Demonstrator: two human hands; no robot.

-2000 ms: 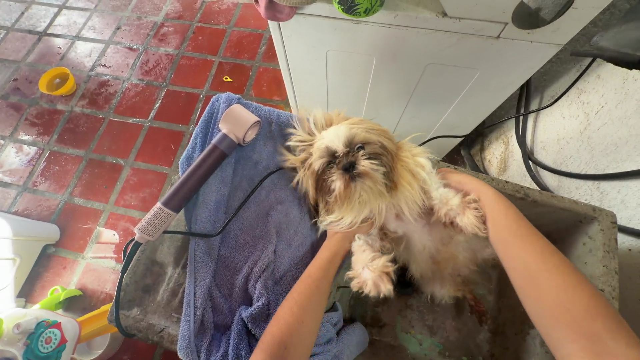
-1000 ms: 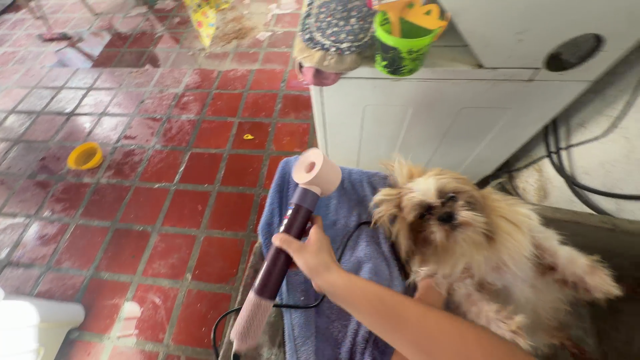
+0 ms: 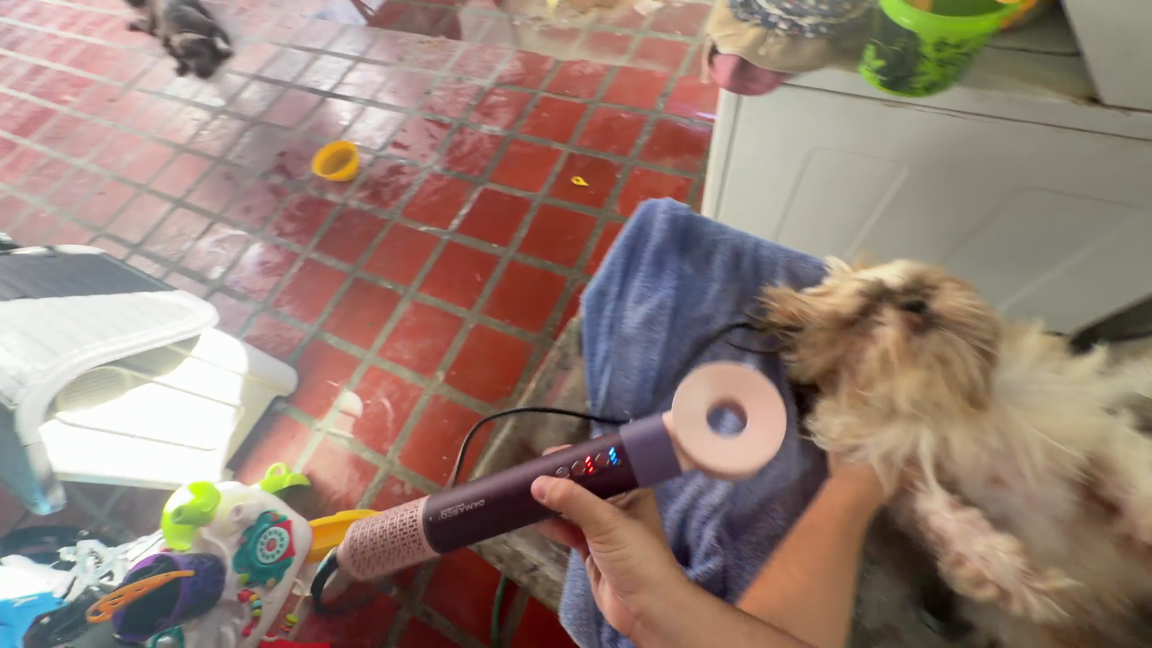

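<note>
My right hand (image 3: 621, 540) grips the dark purple handle of a hair dryer (image 3: 522, 490), its thumb along the top. Lights glow on the handle, and the round pink head (image 3: 729, 420) is turned toward the dog. My left hand (image 3: 859, 481) is under the long-haired tan and white dog (image 3: 909, 360), at its neck and chest, with the fingers hidden in fur. My right forearm crosses over the left one. The dog lies belly up at the right, a front paw raised. A blue towel (image 3: 666, 297) hangs beside it, behind the dryer head.
A black cord (image 3: 531, 411) runs from the towel across the concrete edge. Behind stands a white appliance (image 3: 837, 180) with a green bucket (image 3: 936, 45) on top. Toys (image 3: 261, 540) and a white plastic carrier (image 3: 135, 360) are at left. A yellow cup (image 3: 336, 161) and a dark animal (image 3: 184, 36) are on the floor.
Two seconds ago both hands held the dog and the dryer lay on the towel. My right hand has since let go of the dog and taken the dryer. The view has swung left.
</note>
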